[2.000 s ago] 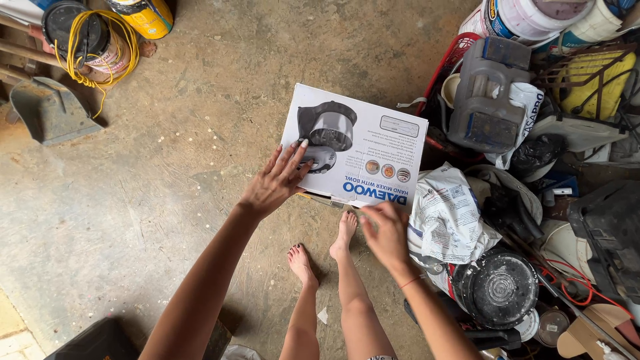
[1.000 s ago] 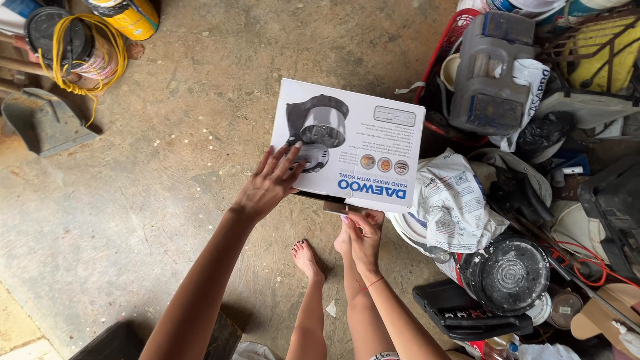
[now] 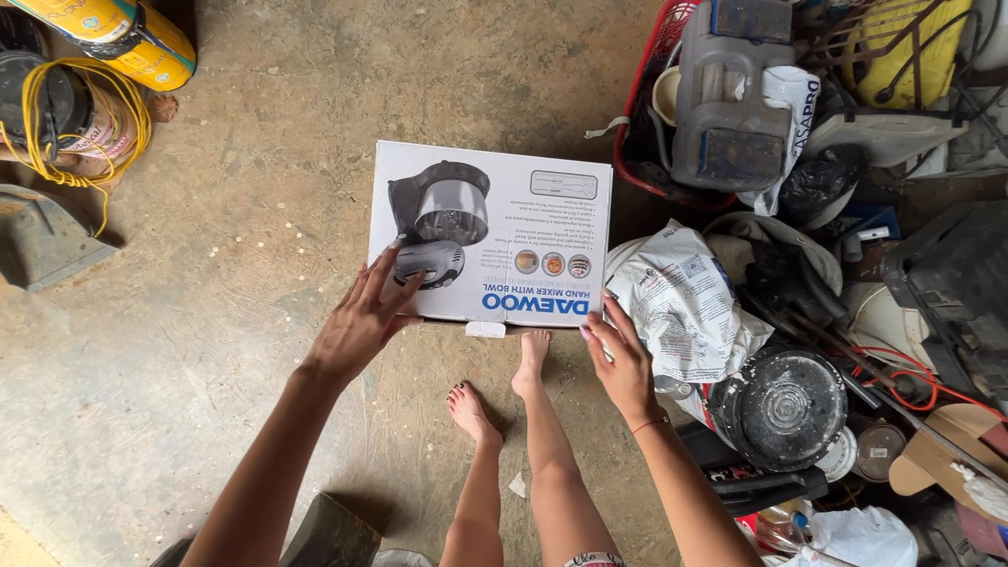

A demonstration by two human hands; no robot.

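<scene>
A white Daewoo hand mixer cardboard box [image 3: 504, 197] lies above my feet, its printed face up and its lettering upside down to me. A small white tab [image 3: 485, 329] sticks out from its near edge. My left hand [image 3: 362, 307] rests with spread fingers on the near left corner, over the mixer picture. At the near right corner my right hand [image 3: 622, 354] touches the box edge, thumb and fingers around the corner. What supports the box is hidden.
On the right are a red basket [image 3: 622, 157], a grey plastic case [image 3: 732, 94], a white printed bag [image 3: 677, 299] and a paint-spattered black bucket lid [image 3: 780, 405]. On the left lie a coiled yellow cable [image 3: 35, 118], a yellow container [image 3: 157, 55] and a dustpan [image 3: 47, 236].
My right hand has moved from the middle of the box's near edge to its near right corner. My left hand stays on the left part of the box.
</scene>
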